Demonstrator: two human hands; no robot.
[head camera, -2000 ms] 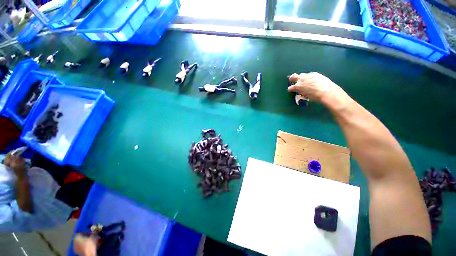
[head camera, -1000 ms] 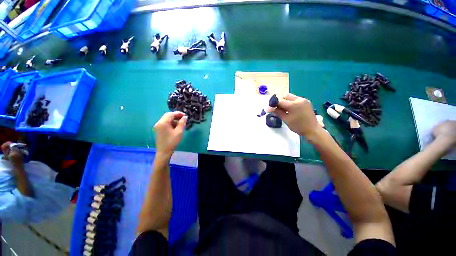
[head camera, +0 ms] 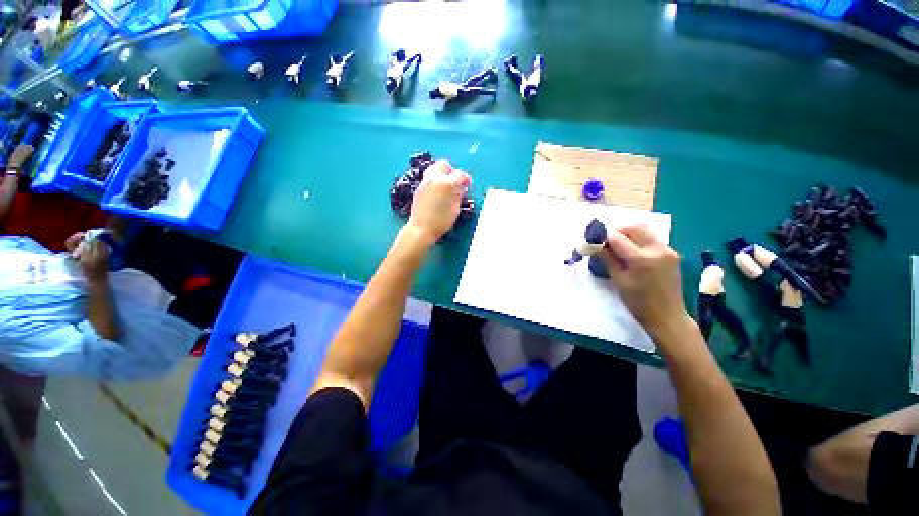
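Observation:
My right hand (head camera: 645, 270) pinches a small dark piece (head camera: 596, 232) above the white sheet (head camera: 514, 270); something pale shows just below it. The black block (head camera: 599, 266) stands on the sheet, partly hidden by this hand. A tiny dark bit (head camera: 574, 257) shows beside the piece. My left hand (head camera: 440, 200) is over the left heap of small dark parts (head camera: 407, 188), fingertips together and hiding part of it; whether it holds a part cannot be told. The purple cap (head camera: 593, 188) sits on the cardboard (head camera: 556, 169) beyond the sheet.
Figure bodies (head camera: 711, 285) lie right of the sheet, beside another dark heap (head camera: 821, 237). Waiting figures (head camera: 464, 89) line the far green strip. Parts trays (head camera: 237, 161) stand at left. The blue tote (head camera: 317, 285) holds a row of figures. People sit left and right.
My right hand came back from the far strip and now holds a small piece over the sheet. My left hand moved onto the left heap. Figure bodies now show right of the sheet.

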